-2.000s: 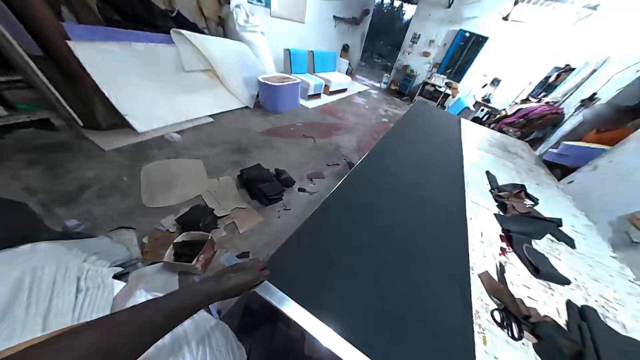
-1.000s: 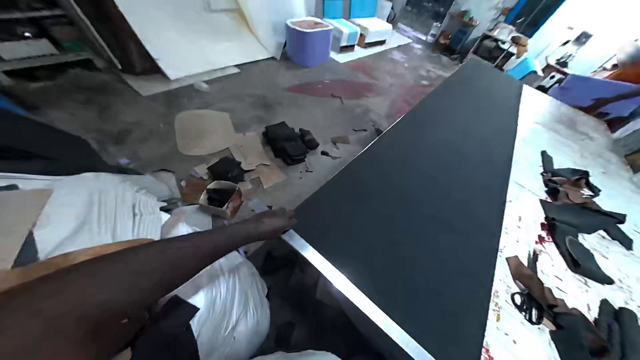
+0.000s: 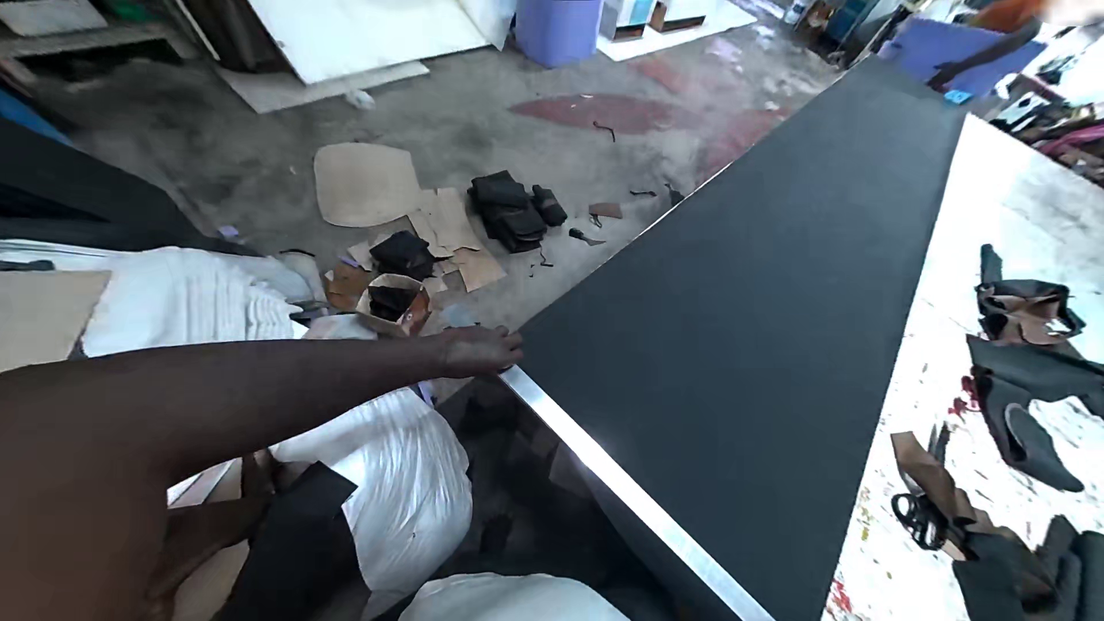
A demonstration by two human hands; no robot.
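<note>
A long black sheet (image 3: 733,319) lies along the table, and a bright metal strip (image 3: 630,487) runs along the table's near edge. My left hand (image 3: 483,351) rests at the sheet's near left corner, where that strip begins; its fingers are bent over the corner, and their grip cannot be made out. My right hand is outside the view. On the white, paint-spotted part of the table (image 3: 897,414), to the right of the sheet, lie black scissors (image 3: 918,520), brown and black material pieces (image 3: 1031,315) and dark folded pieces (image 3: 1022,414).
White wrapped bundles (image 3: 414,492) stand below my left arm. Cardboard pieces (image 3: 366,183), a small open box (image 3: 394,304) and black folded material (image 3: 509,211) lie on the floor. A purple bin (image 3: 558,30) stands farther back. Another person's arm (image 3: 987,53) shows beyond the table's far end.
The view has tilted down and turned. My left hand stays at the corner of the black sheet. Another person's arm now shows more plainly at the far end.
</note>
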